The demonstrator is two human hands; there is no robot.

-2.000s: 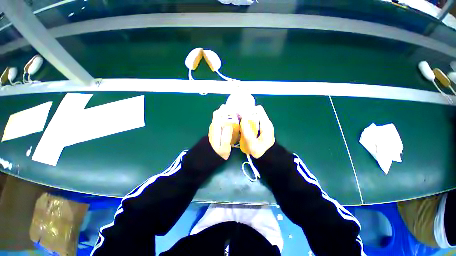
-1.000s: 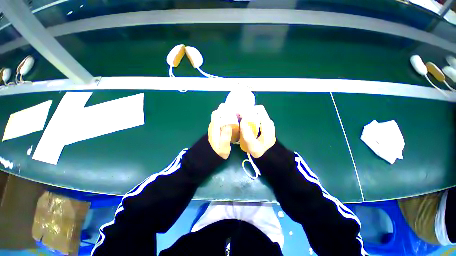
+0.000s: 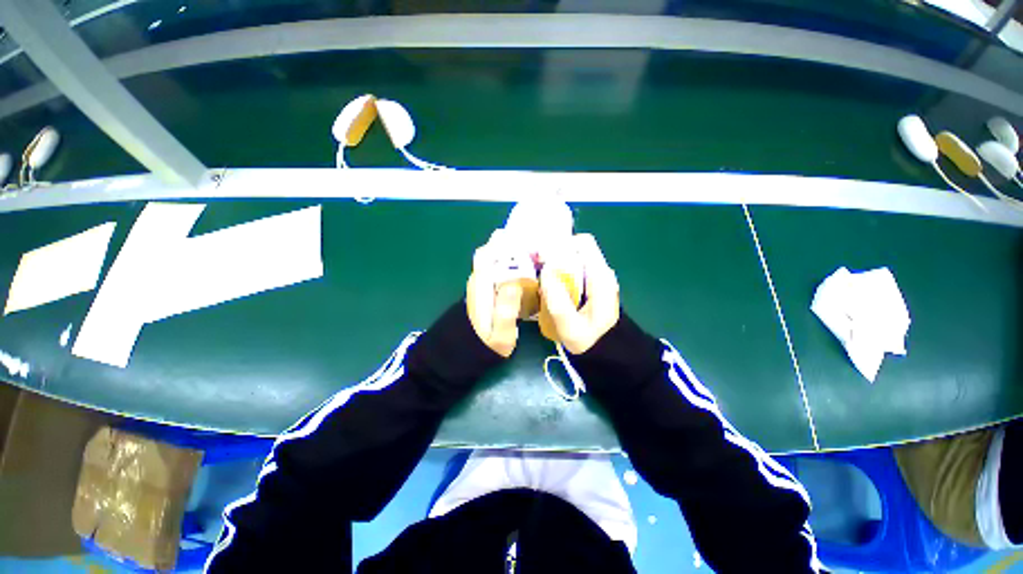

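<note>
My left hand point(image 3: 498, 294) and my right hand point(image 3: 581, 296) are close together over the green bench, in the middle of the head view. Both hold an oval corded product point(image 3: 541, 224) between them. Its white rounded part sticks out beyond the fingertips, and yellow-tan parts show at both palms. A small reddish spot shows between the thumbs. A white cord loop point(image 3: 563, 376) hangs below my right hand. The fingers hide much of the product, so I cannot tell whether it is one piece or a pair.
A pale rail point(image 3: 449, 185) crosses the green bench point(image 3: 673, 381). Beyond it lie a corded pair point(image 3: 394, 123) and several more at both sides. White paper sheets point(image 3: 224, 269) lie left, a crumpled white piece point(image 3: 864, 316) right. A taped brown package point(image 3: 132, 493) is below left; a person's leg point(image 3: 954, 482) shows lower right.
The corded products beyond the rail have moved left. My hands stay almost in place, still holding the product. The crumpled white piece has shifted slightly in shape.
</note>
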